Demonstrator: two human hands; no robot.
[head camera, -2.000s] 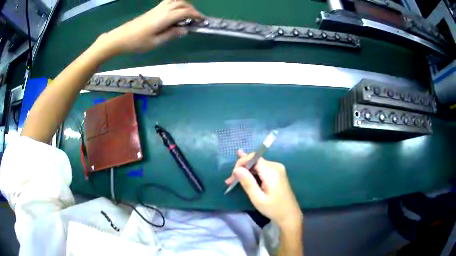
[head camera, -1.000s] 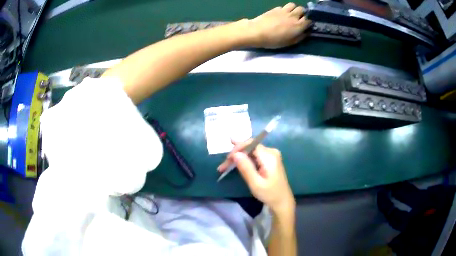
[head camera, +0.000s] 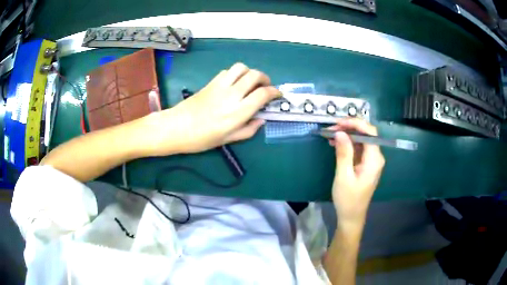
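A grey multi-cavity bar (head camera: 319, 108) with a row of round dark-centred openings lies across the small-part sheet (head camera: 289, 131) on the green mat. My left hand (head camera: 230, 108) grips the bar's left end and hides it. My right hand (head camera: 358, 161) holds the slim silver tweezers (head camera: 383, 140) like a pen. The tweezers' tip points left, over the sheet at the bar's near side. My right fingertips are close to the bar's right part; I cannot tell whether they touch it.
A corded pen tool (head camera: 232, 161) lies partly under my left hand. A brown square plate (head camera: 119, 92) and a blue and yellow instrument (head camera: 33, 106) stand left. Another bar (head camera: 136, 39) lies by the white strip (head camera: 233, 26). A bar stack (head camera: 458, 103) stands right.
My left hand has come back from the far side and now holds a bar over the sheet. My right hand has moved right, its tweezers now lying flatter and pointing left.
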